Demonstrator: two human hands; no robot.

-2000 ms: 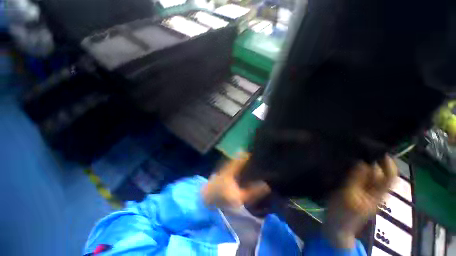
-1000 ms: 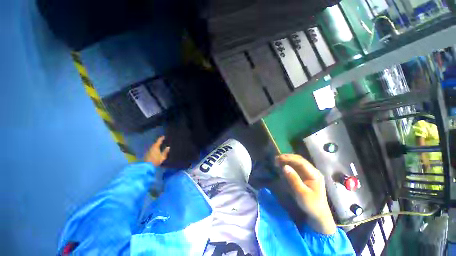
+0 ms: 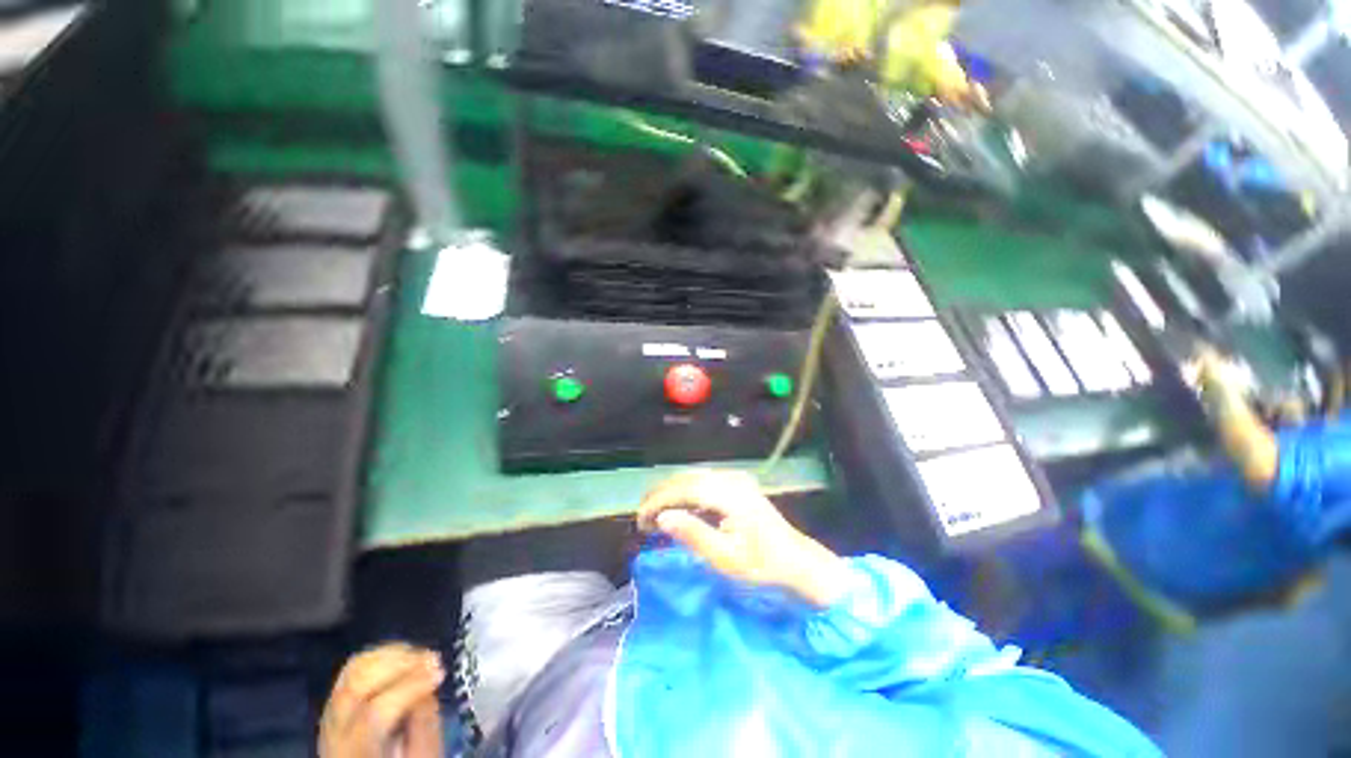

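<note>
The press stands before me, its black control panel [image 3: 622, 425] bearing a red button [image 3: 686, 385] and two green buttons [image 3: 568, 388]. My right hand [image 3: 741, 533] is just below the panel, at the bench edge, fingers curled by my blue jacket; whether it pinches anything is unclear. My left hand [image 3: 382, 703] is low at the bottom edge, blurred and partly cut off, fingers bent. A black tray [image 3: 245, 511] at left holds three grey pieces [image 3: 289, 277] in its far slots. A black tray [image 3: 874, 444] at right holds several white pieces [image 3: 936, 416].
A white card [image 3: 467, 282] lies left of the press on the green mat [image 3: 430, 474]. A yellowish hose [image 3: 808, 378] hangs at the press's right. Another tray with white pieces [image 3: 1067, 351] lies farther right, near another person's blue sleeve [image 3: 1319, 481] and hand. A dark mass fills the left edge.
The view has swung from the floor and left trays to the press. Two seconds ago both hands were at a large dark object; one second ago they were apart. Now my right hand is curled by my jacket.
</note>
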